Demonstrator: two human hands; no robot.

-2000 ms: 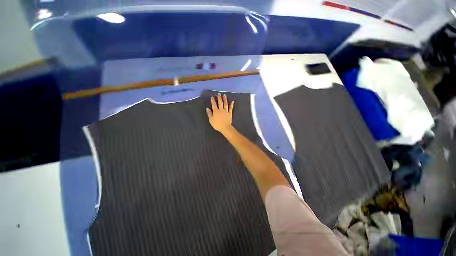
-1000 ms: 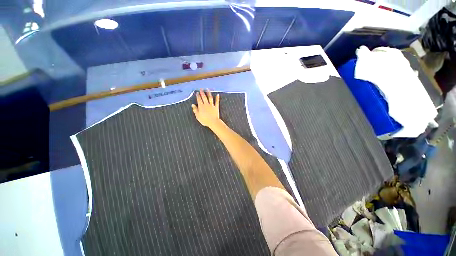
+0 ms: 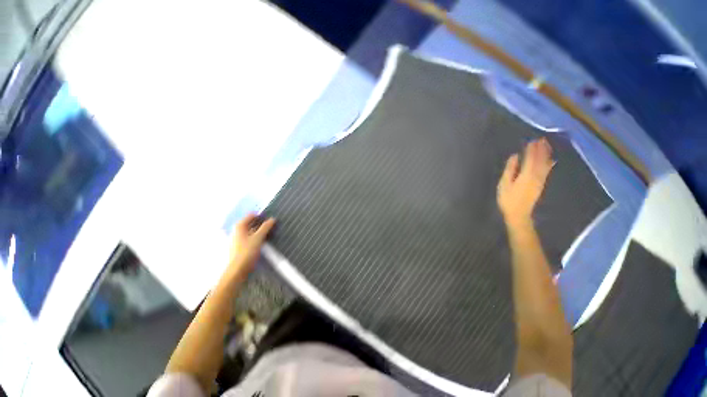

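A dark grey pinstriped vest-shaped panel lies flat on the blue-tinted plastic template, with a white rim showing along its edges. My left hand is at the panel's lower left corner, fingers curled at the edge; it seems to pinch the cloth there. My right hand lies on the panel near the neck curve, fingers extended, holding nothing. The tan hinge strip runs past the panel's shoulder end.
A white table surface is at the left, with a blue-tinted plastic sheet beyond it. Another grey striped panel or stack lies at the right. The table's front edge is near my body, with the floor visible below left.
The view has turned left and down. My left hand has come into view at the panel's lower left corner. My right hand is still on the panel near the neck.
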